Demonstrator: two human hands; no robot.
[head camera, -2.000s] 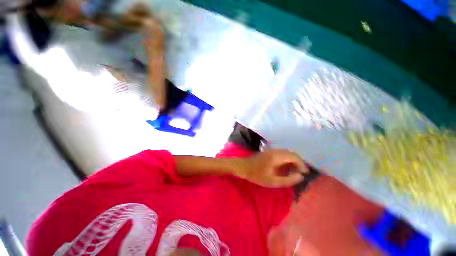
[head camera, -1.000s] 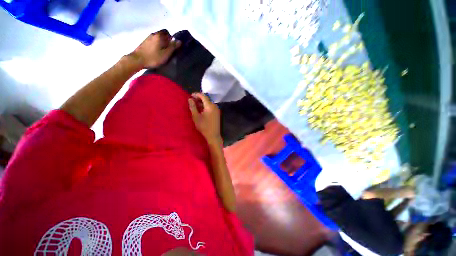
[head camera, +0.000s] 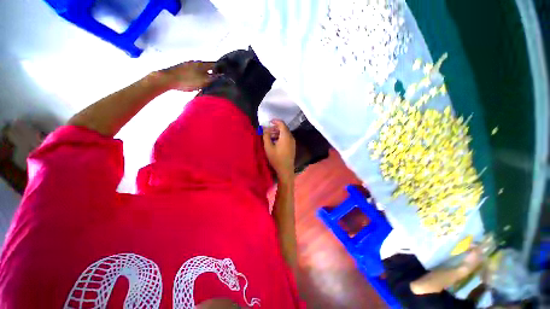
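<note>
My left hand (head camera: 194, 75) is at the dark cloth (head camera: 244, 75) over my knee, with a tiny white spot at its fingertips; whether it grips anything is unclear. My right hand (head camera: 280, 145) is lower and to the right, fingers curled, beside my red shirt and away from the heaps. A small blue bit shows next to it; I cannot tell if it is held. A heap of yellow pieces (head camera: 428, 163) lies on the pale cover (head camera: 344, 114), to the right of both hands. A paler heap of white pieces (head camera: 368, 36) lies above it.
The dark green conveyor (head camera: 482, 90) runs along the right. A blue stool (head camera: 356, 223) stands on the reddish floor (head camera: 322, 241). Another blue stool (head camera: 114, 27) is at upper left. Another person's arm (head camera: 449, 277) reaches to the yellow heap's lower edge, near a clear bag (head camera: 509, 277).
The view has swung from two seconds ago, when only one hand showed clearly. Since one second ago, my left hand has straightened from a bent wrist, and the neighbour's arm has come to the yellow heap's lower edge.
</note>
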